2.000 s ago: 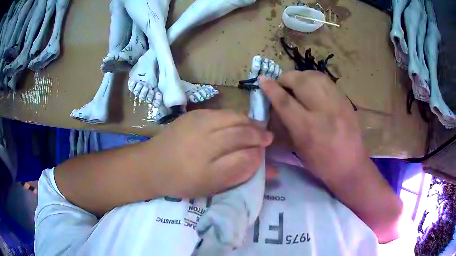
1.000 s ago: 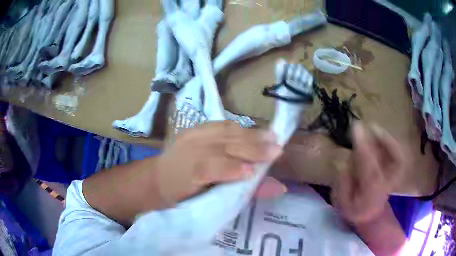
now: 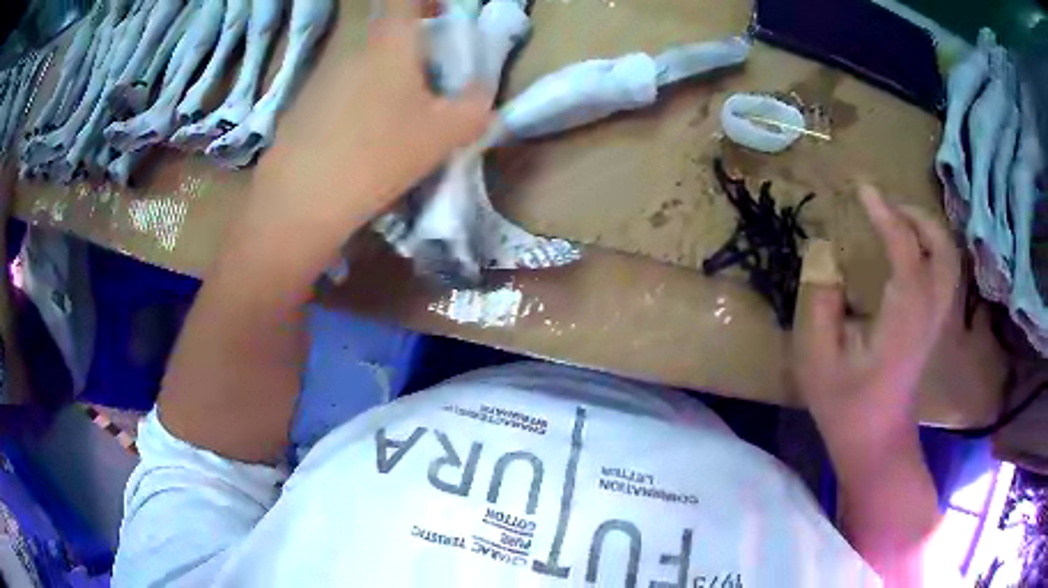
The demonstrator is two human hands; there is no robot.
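Observation:
My left hand (image 3: pixel 385 132) is blurred and reaches over the crossed grey-white figure legs (image 3: pixel 454 218) at the back left. Its fingers are against the legs; I cannot tell whether it grips one. My right hand (image 3: pixel 879 333) is open and empty, palm up, with a tan wrap on the thumb. It is just right of the pile of black straps (image 3: pixel 761 236). The white glue cup (image 3: pixel 762 123) stands behind the straps with a thin pale stick across it.
Rows of legs lie at the left edge (image 3: pixel 236 103) and right edge (image 3: pixel 991 184). One leg (image 3: pixel 586 94) lies slanted behind. A dark flat thing (image 3: pixel 856 52) is at the far edge. Brown cardboard (image 3: pixel 621 310) covers the table. Blue crates (image 3: pixel 345 373) are below.
The leg with the black strap across its foot is gone from in front of my body. My left hand has moved up and left to the legs. My right hand has let go and opened.

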